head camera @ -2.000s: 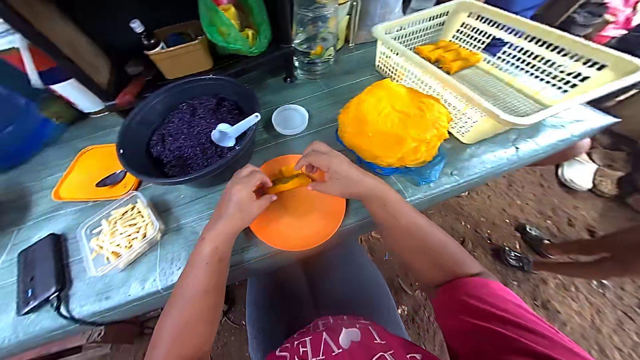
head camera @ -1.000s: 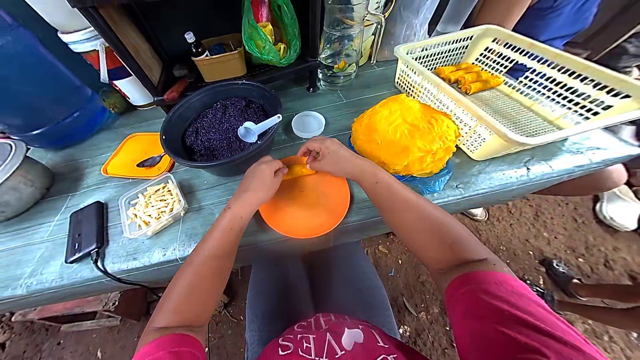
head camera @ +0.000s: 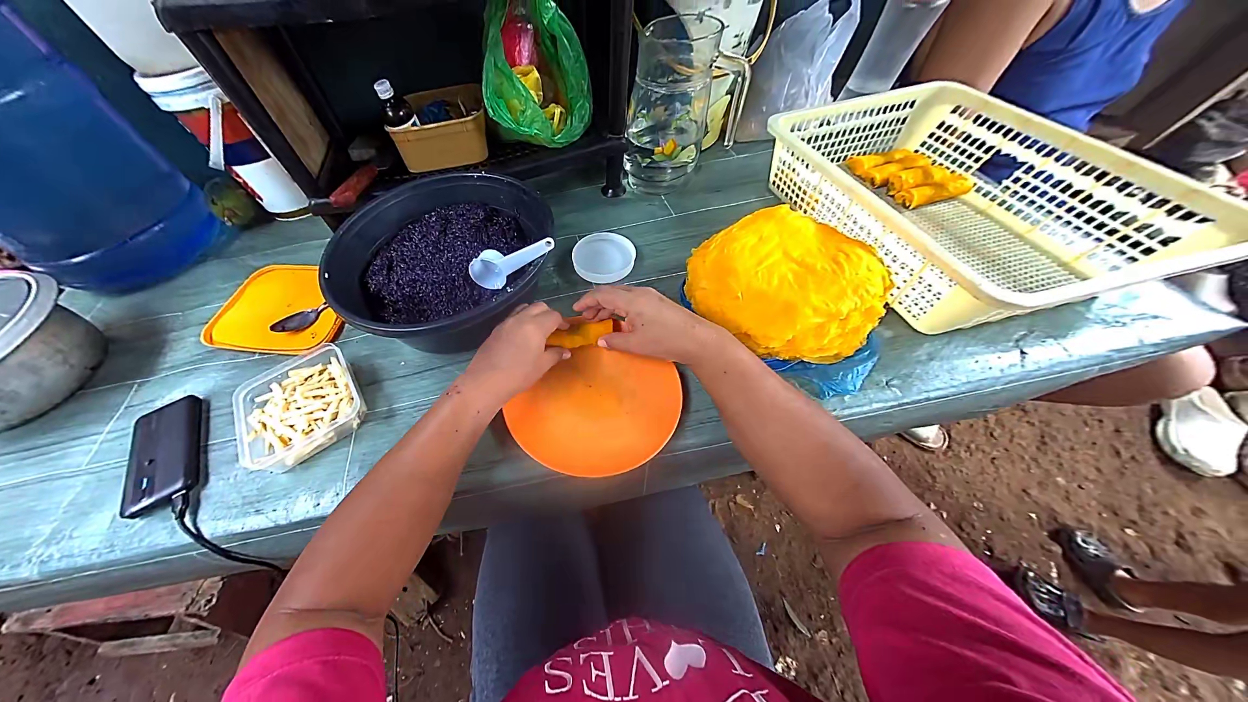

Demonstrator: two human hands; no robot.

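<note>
My left hand and my right hand hold the two ends of a yellow-orange rolled wrapper over the far part of an orange plate. Any filling is hidden by the wrapper and fingers. Left of the plate, a black basin contains dark purple grains with a white plastic scoop. On the right, a mound of yellow wrappers rests on blue plastic. Several yellow rolls lie inside a cream plastic basket.
A clear tub of pale strips, a black power bank with cable and an orange lid with a spoon are at left. A small round lid and a glass pitcher stand behind. Another person is beyond the basket.
Both hands stay at the wrapper on the plate; between two seconds ago and now they have shifted toward its far edge. The view has turned somewhat.
</note>
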